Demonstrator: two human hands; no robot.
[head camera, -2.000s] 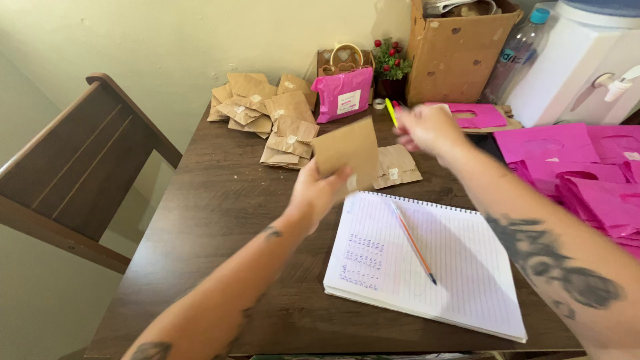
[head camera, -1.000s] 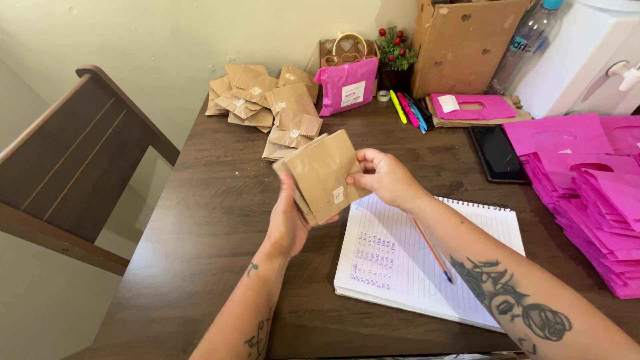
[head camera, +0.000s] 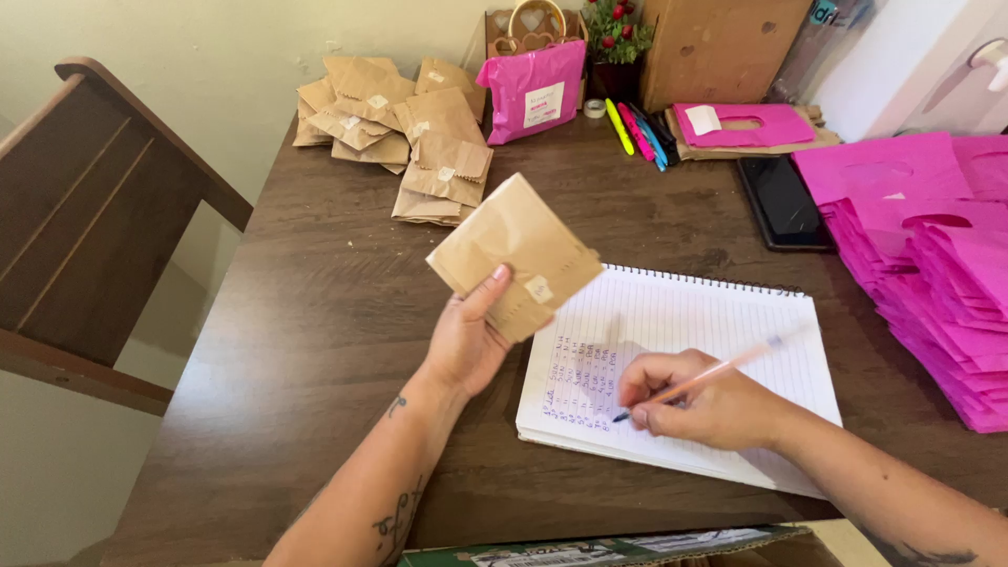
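My left hand (head camera: 472, 339) holds folded brown kraft paper bags (head camera: 512, 244) with a small white label, raised above the table just left of the notebook. In my right hand (head camera: 701, 402) is a ballpoint pen (head camera: 713, 370), its tip at the handwritten lines on the open spiral notebook (head camera: 748, 323). More brown paper bags (head camera: 445, 169) with small labels lie in an overlapping pile at the back left of the table.
Behind stand a pink package (head camera: 535, 94), a potted plant (head camera: 618, 39) and a cardboard box (head camera: 717, 51). Highlighters (head camera: 630, 130) and a phone (head camera: 783, 205) lie at the back right, near stacked pink bags (head camera: 937, 291). A wooden chair (head camera: 87, 213) is left; an open carton (head camera: 598, 547) is at the near edge.
My right hand has let go of the brown bags and taken up the pen that lay on the notebook. My left hand still holds the bags.
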